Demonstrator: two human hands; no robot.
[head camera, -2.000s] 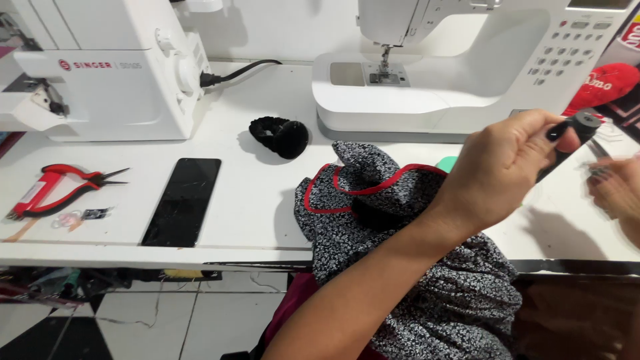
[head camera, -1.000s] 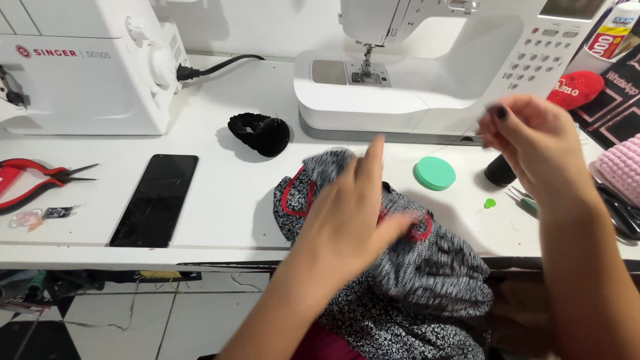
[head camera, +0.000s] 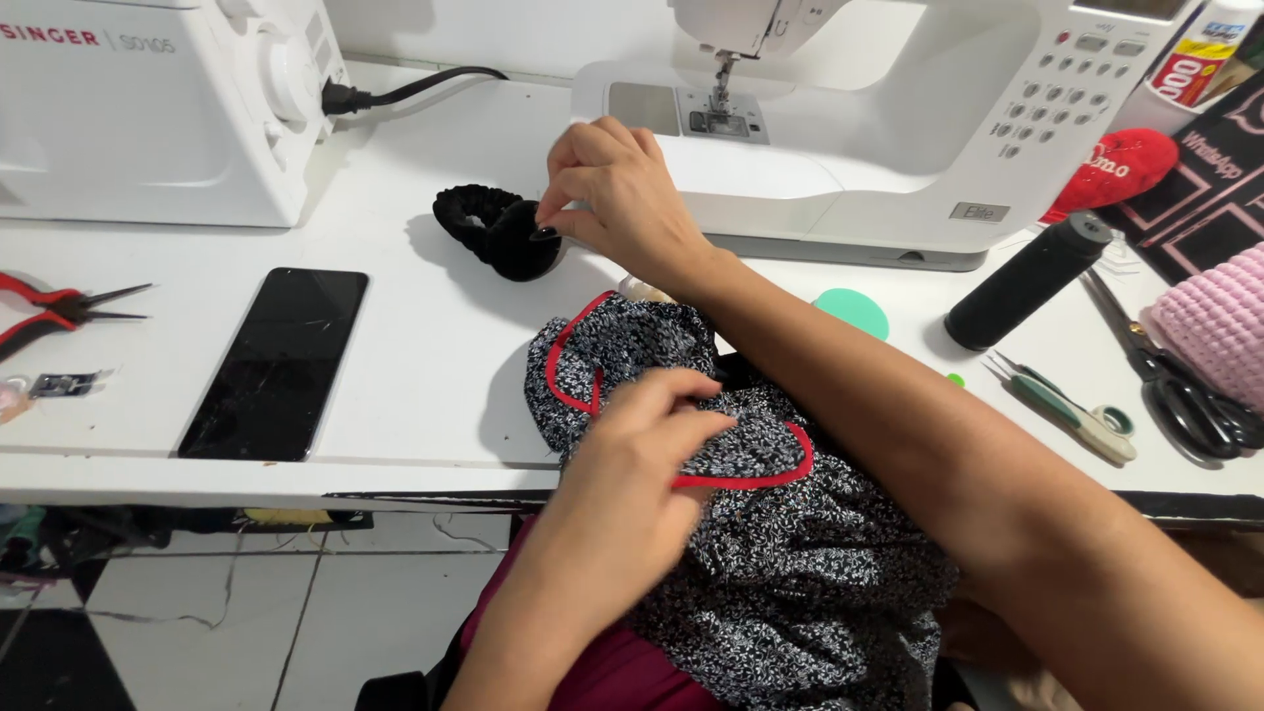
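A black-and-white patterned garment (head camera: 770, 553) with red binding lies over the table edge and my lap. My left hand (head camera: 652, 454) rests at its red-edged part, fingers curled; whether it grips the cloth is not clear. My right hand (head camera: 617, 193) is raised over the black velvety wrist pincushion (head camera: 513, 237), thumb and index finger pinched together at its right side. Anything as thin as a pin between those fingertips is too small to tell. My right forearm crosses above the garment and hides part of it.
A white sewing machine (head camera: 790, 197) stands behind, another Singer machine (head camera: 148, 128) at left. A smartphone (head camera: 276, 365) and red-handled pliers (head camera: 59, 308) lie left. At right are a green disc (head camera: 852, 314), a black cylinder (head camera: 1027, 281), a seam ripper or snips (head camera: 1066, 405) and black scissors (head camera: 1185, 395).
My right hand has moved left, from the right side of the table over to the black pincushion. My left hand, earlier reaching to the right side, is now at the garment.
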